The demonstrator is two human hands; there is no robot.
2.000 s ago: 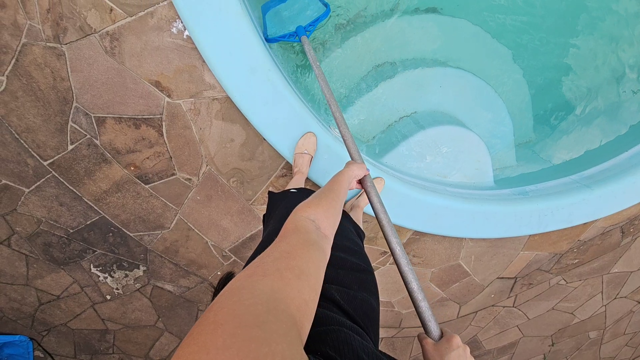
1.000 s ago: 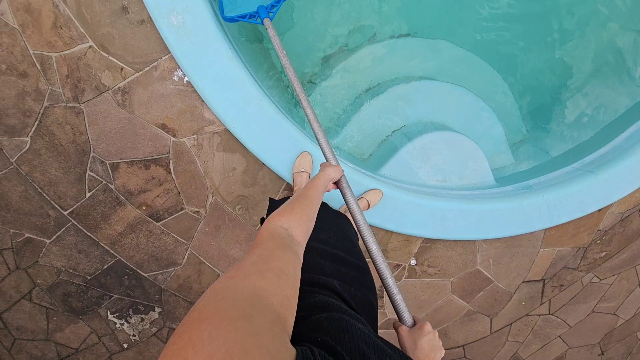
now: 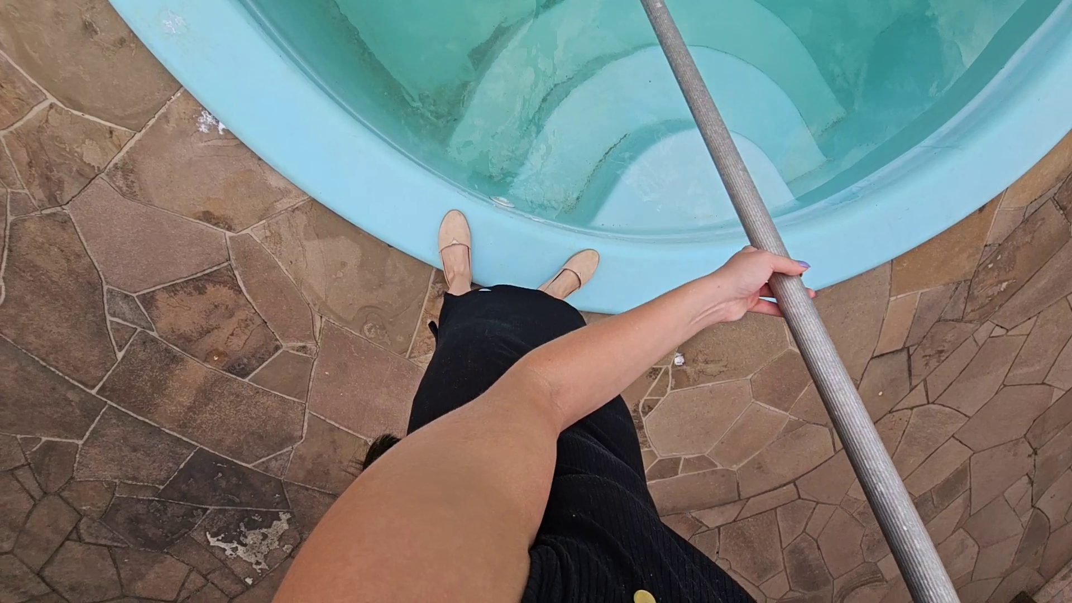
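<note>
My left hand (image 3: 758, 285) is wrapped around a ribbed grey metal pole (image 3: 825, 356), with the thumb over its top and fingers beneath. The pole slants from the top edge, over the pool steps (image 3: 687, 188), down to the bottom right edge. Neither end of the pole shows, so the blue net is out of frame. My right hand is not in view. Below the pole's upper part lies the greenish water (image 3: 419, 92) of the pool.
My beige shoes (image 3: 453, 230) rest on the light blue pool rim (image 3: 335, 180), which curves across the view. Irregular stone paving (image 3: 201, 394) surrounds it, with a whitish patch (image 3: 251, 540) at lower left. A small white bit (image 3: 678, 359) lies on the stones near the rim.
My left hand and the pole have moved to the right. The blue net, seen at the top left of the pool before, has left the view, and so has my right hand.
</note>
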